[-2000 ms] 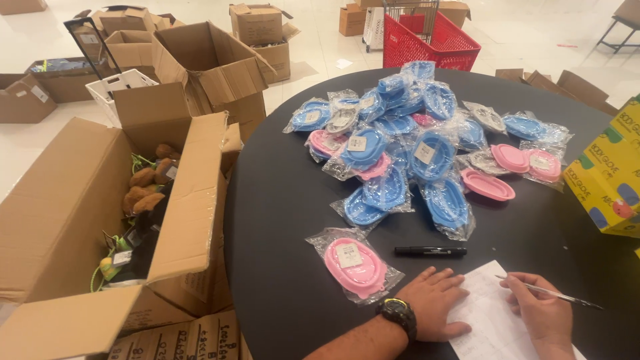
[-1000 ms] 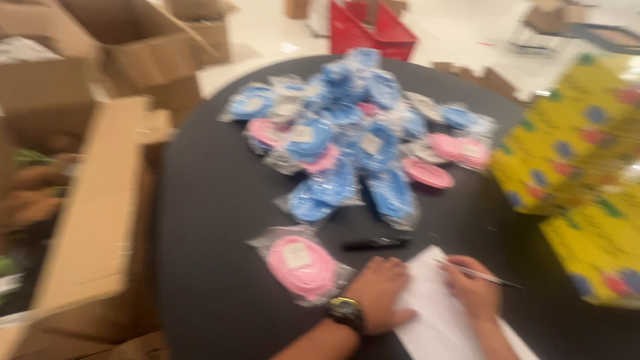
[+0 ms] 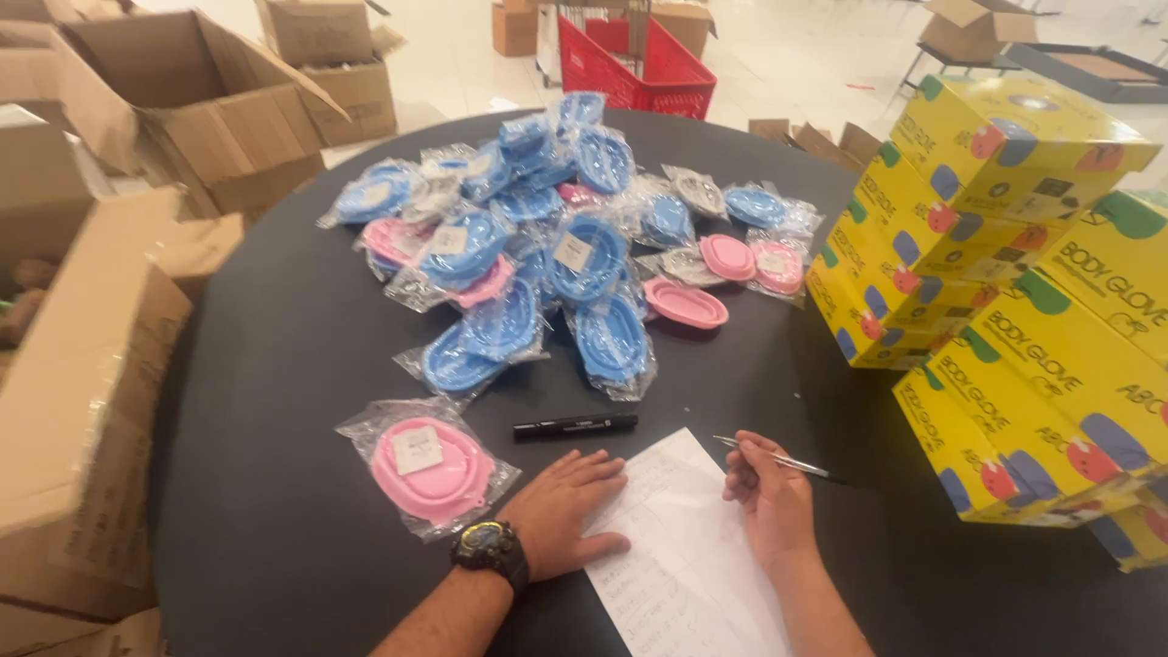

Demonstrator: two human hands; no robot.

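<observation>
My left hand [image 3: 568, 516], with a black watch on its wrist, lies flat with fingers spread on the left edge of a sheet of paper [image 3: 680, 547] that bears handwriting. A pen [image 3: 792, 464] is pinched in my right hand [image 3: 771, 497], its tip pointing left just above the paper's upper right edge. Beyond the left hand lies a black marker pen [image 3: 575, 426]. A pink oval plastic container in clear wrap [image 3: 431, 470] is left of that hand. Farther back is a pile of wrapped blue, pink and grey oval containers [image 3: 584, 255]; an unwrapped pink one [image 3: 686, 303] lies at its right edge.
Yellow Body Glove boxes [image 3: 1031, 383] are stacked on the right of the round black table [image 3: 274, 383]. Open cardboard boxes [image 3: 228, 128] stand on the floor at the left. Behind the table is a red shopping cart [image 3: 639, 73].
The view has swung right, bringing more yellow boxes in. My right hand, with the pen, has lifted from over the paper to its right edge. My left hand stays on the paper.
</observation>
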